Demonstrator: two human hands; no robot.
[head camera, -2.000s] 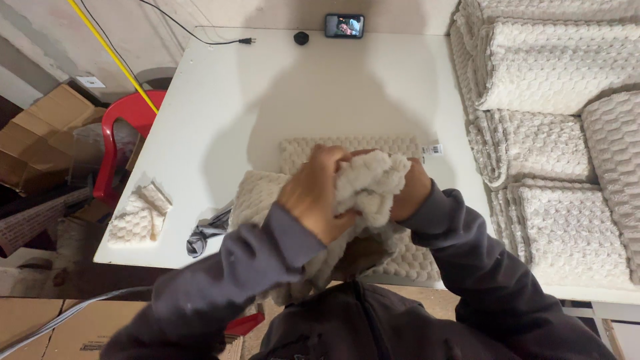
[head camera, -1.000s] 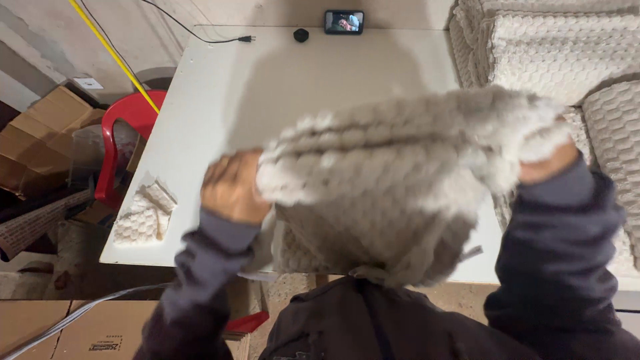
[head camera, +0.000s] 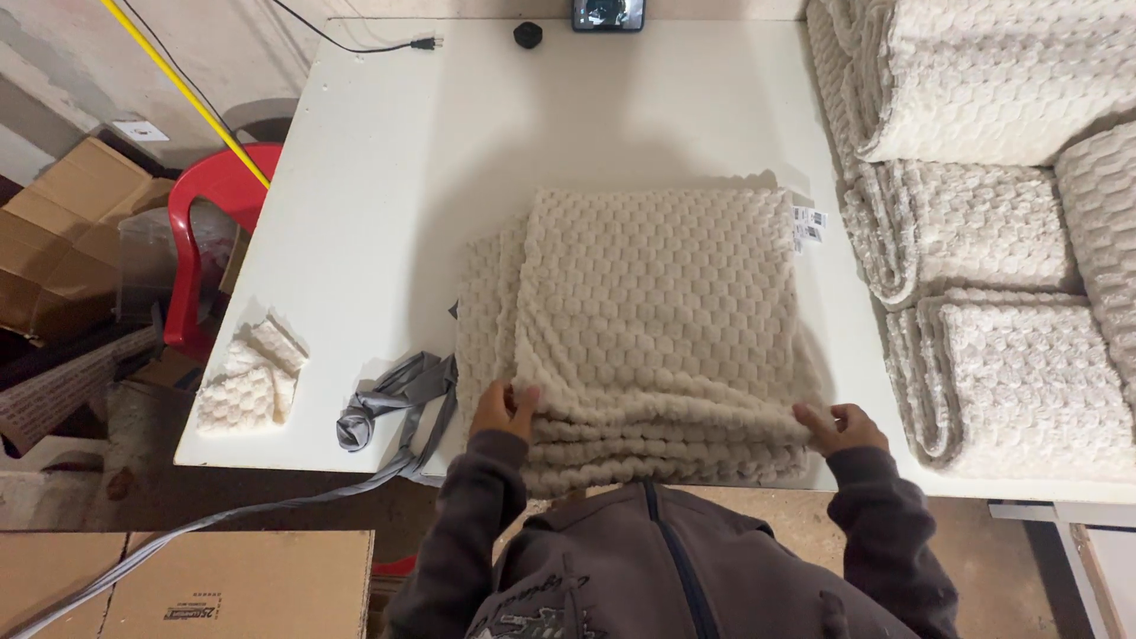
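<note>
Square pieces of cream textured plush fabric (head camera: 661, 293) lie stacked at the front of the white table (head camera: 373, 222), the top one wavy along its near edge. My left hand (head camera: 504, 413) pinches the near left corner of the top piece between thumb and fingers. At the near right corner, my right hand (head camera: 839, 428) grips the same edge. White tags (head camera: 808, 226) bearing print stick out at the upper right of the stack. A grey fabric strip (head camera: 399, 399) lies left of the stack and trails off the table's front edge.
Folded cream plush textiles (head camera: 1021, 382) are piled along the right side. A small plush scrap (head camera: 253, 382) lies at the left front corner. At the back are a phone (head camera: 608, 13), a black round object (head camera: 528, 35) and a plug cord (head camera: 426, 43). A red chair (head camera: 182, 240) stands left.
The plush piece, bunched up and then held stretched in the air between both hands, now lies flat on the stack. Both hands have come down to its near corners.
</note>
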